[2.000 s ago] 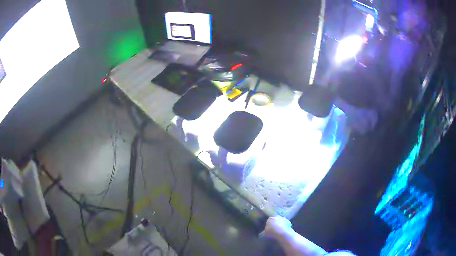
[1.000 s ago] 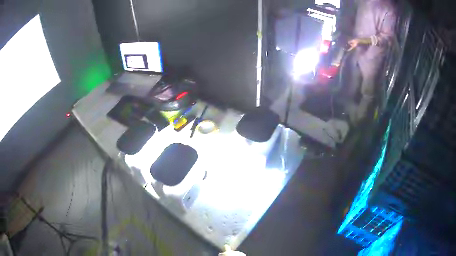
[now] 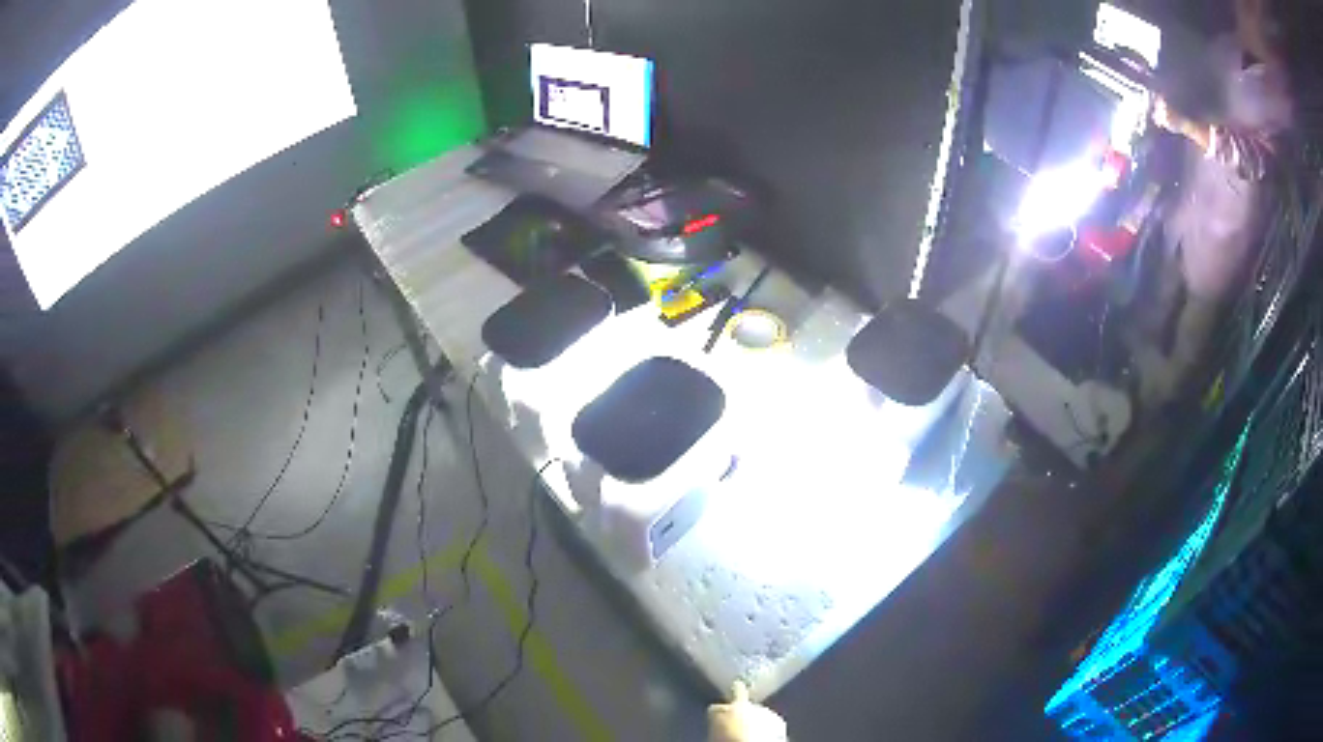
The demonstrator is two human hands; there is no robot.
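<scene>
Three white units with black rounded faces stand on the long white table (image 3: 755, 597): one in the middle (image 3: 649, 418), one behind it to the left (image 3: 546, 321) and one at the right (image 3: 908, 352). The middle unit shows a small dark port on its white side. My right hand (image 3: 747, 720) is small and cut off by the bottom edge, at the table's near corner. Its fingers are too unclear to tell whether it holds anything. My left hand is out of the picture.
A laptop (image 3: 592, 99) stands at the far table end. A tape roll (image 3: 757, 331) and pens lie mid-table. Cables hang at the left near a red object (image 3: 182, 660). Blue crates (image 3: 1146, 689) are at the lower right. A person (image 3: 1212, 218) stands at the upper right.
The view has swung, first right and then back left. My right forearm showed two seconds ago; now only part of the hand shows. The three units keep their places on the table.
</scene>
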